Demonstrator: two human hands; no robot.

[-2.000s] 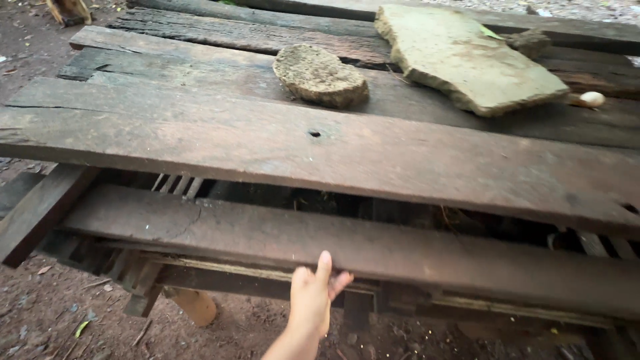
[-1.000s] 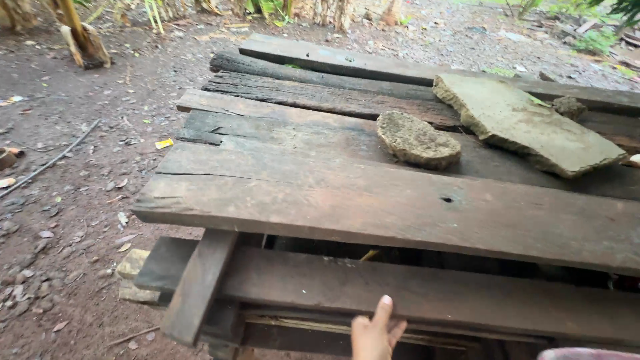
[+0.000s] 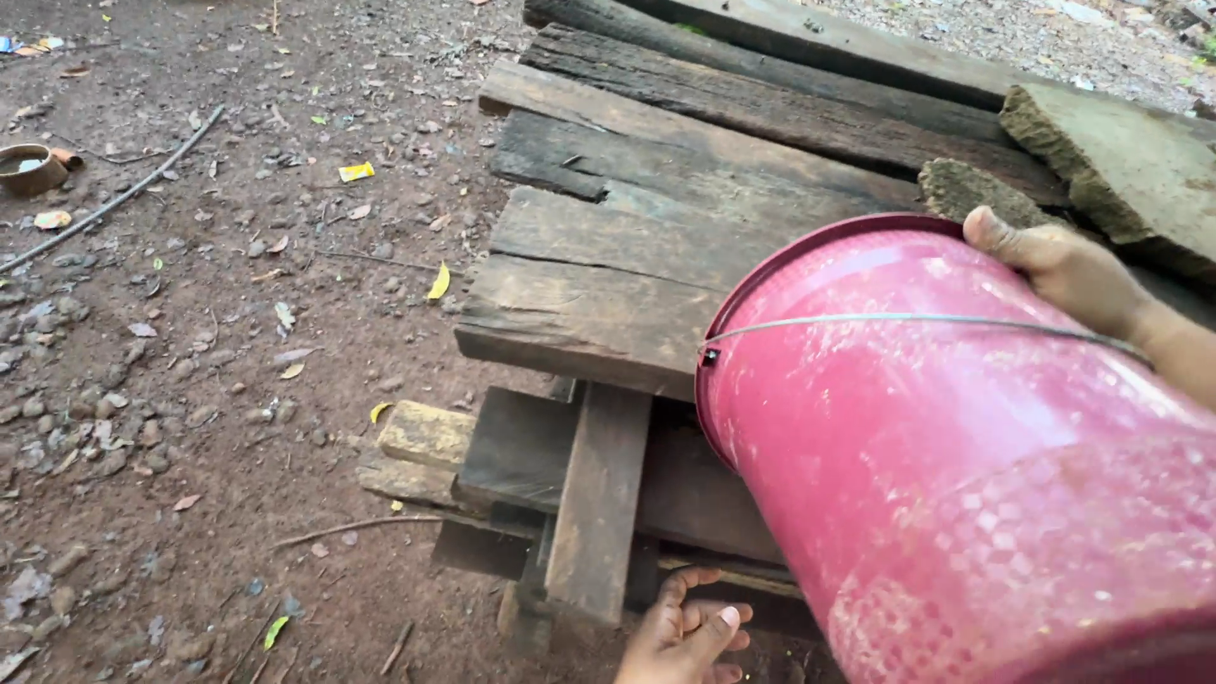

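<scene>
A large pink bucket with a thin wire handle lies tilted on its side at the right of the view. My right hand grips its rim from the far side, the thumb over the edge. At the bottom centre, my left hand is empty, its fingers apart and slightly curled, left of the bucket and below the stacked timbers. Behind the bucket are weathered wooden planks, with a rough stone partly hidden by the bucket and my right hand.
A flat stone slab rests on the planks at the upper right. A short crossing beam and yellowish timber ends jut out at the near corner. Left on the dirt ground lie a long thin rod and a brown round container.
The pink bucket and my right hand have come into view. The left hand remains low beside the timber stack, fingers now more curled. The view has swung left.
</scene>
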